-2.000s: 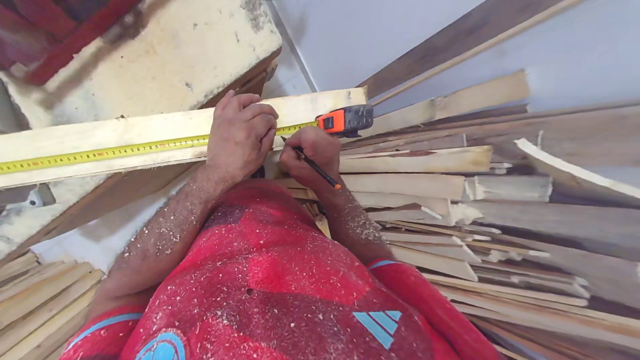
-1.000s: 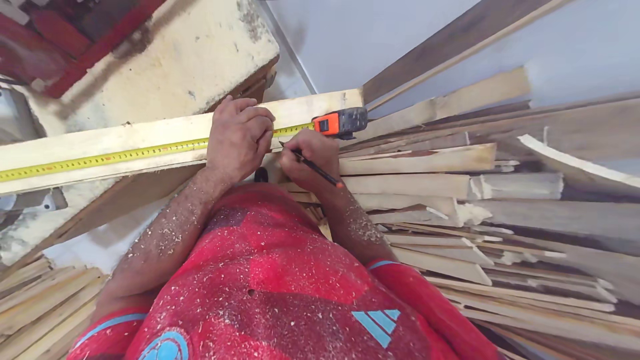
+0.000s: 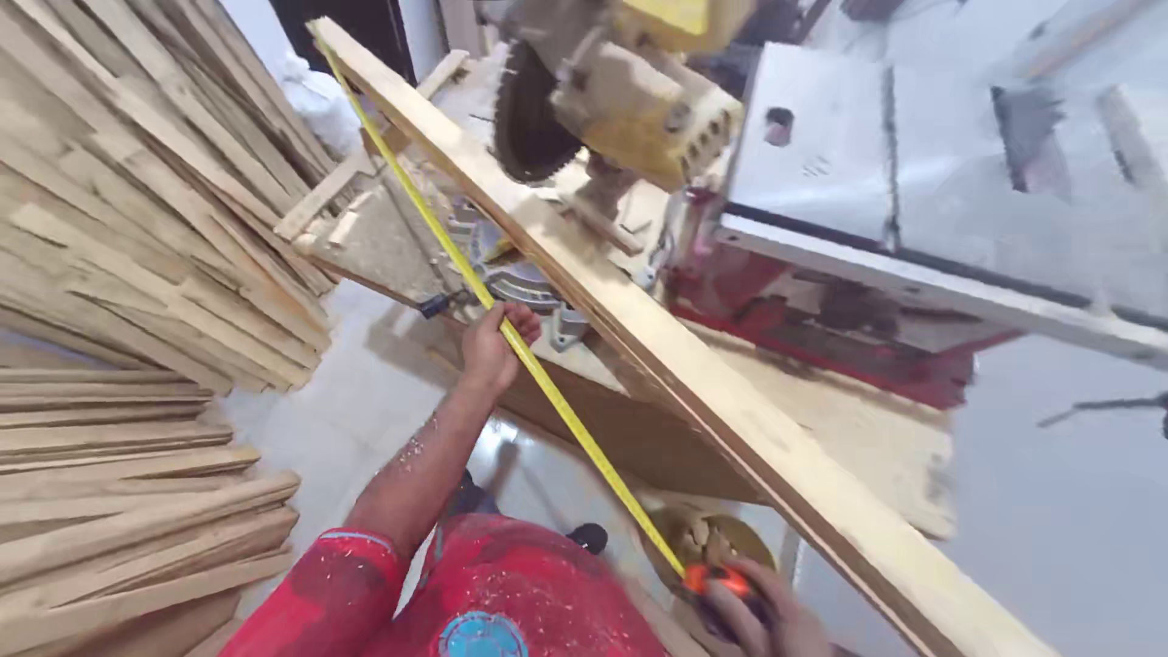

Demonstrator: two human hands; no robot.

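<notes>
A long wooden board (image 3: 675, 347) runs diagonally across the miter saw's base and the bench. The yellow blade of a tape measure (image 3: 584, 433) stretches from the board's far end down to its orange and black case (image 3: 721, 589). My left hand (image 3: 500, 347) is around the blade midway, in front of the saw, with the blade off the board's near side. My right hand (image 3: 771, 611) grips the case at the bottom, somewhat blurred. Whether the pencil is still in my right hand cannot be seen.
The miter saw (image 3: 630, 100) has its toothed disc (image 3: 529, 114) exposed above the board. A table saw with a metal top (image 3: 821, 155) stands to the right. Stacked planks (image 3: 137, 219) fill the left side. A round container (image 3: 703, 534) with wood scraps sits below the bench (image 3: 849, 420).
The view has swung widely toward the saw. My left hand has left the board and now holds the tape blade, and my right hand has gone from the pencil to the tape case.
</notes>
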